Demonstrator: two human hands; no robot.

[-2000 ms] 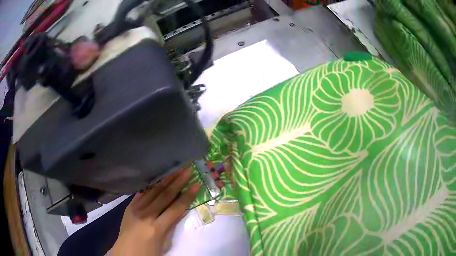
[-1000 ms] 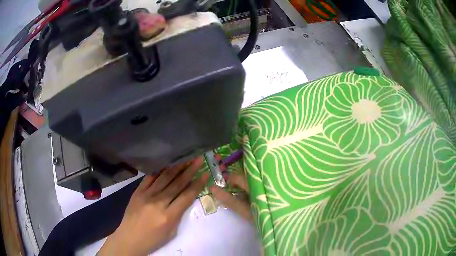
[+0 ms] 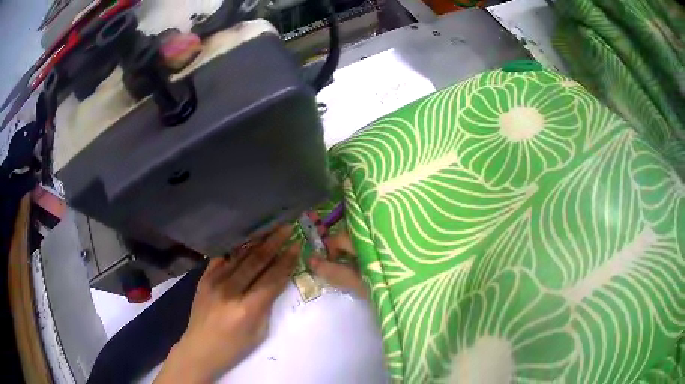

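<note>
The green flower-print bag (image 3: 451,217) lies to the right of the dark grey sewing machine head (image 3: 203,150). A narrow piece of the same print shows beside the metal clamp (image 3: 312,234), with purple binding (image 3: 334,215) next to it. My left hand (image 3: 236,300) lies flat with its fingers at the clamp's left, their tips partly under the head. My right hand (image 3: 339,266) is mostly hidden by the bag; its fingers show right of the clamp. A tan strip (image 3: 307,286) lies just below the clamp.
White paper (image 3: 300,345) covers the bed in front and behind the clamp. A small box with a red button (image 3: 138,294) stands at left. Black webbing or dark cloth (image 3: 143,330) lies under my left forearm. More green print fabric (image 3: 623,67) hangs at the upper right.
Since the earliest frame, my right hand's fingers have come into view beside the clamp, covering part of the tan strips. The whole view has shifted; my left hand stays by the clamp.
</note>
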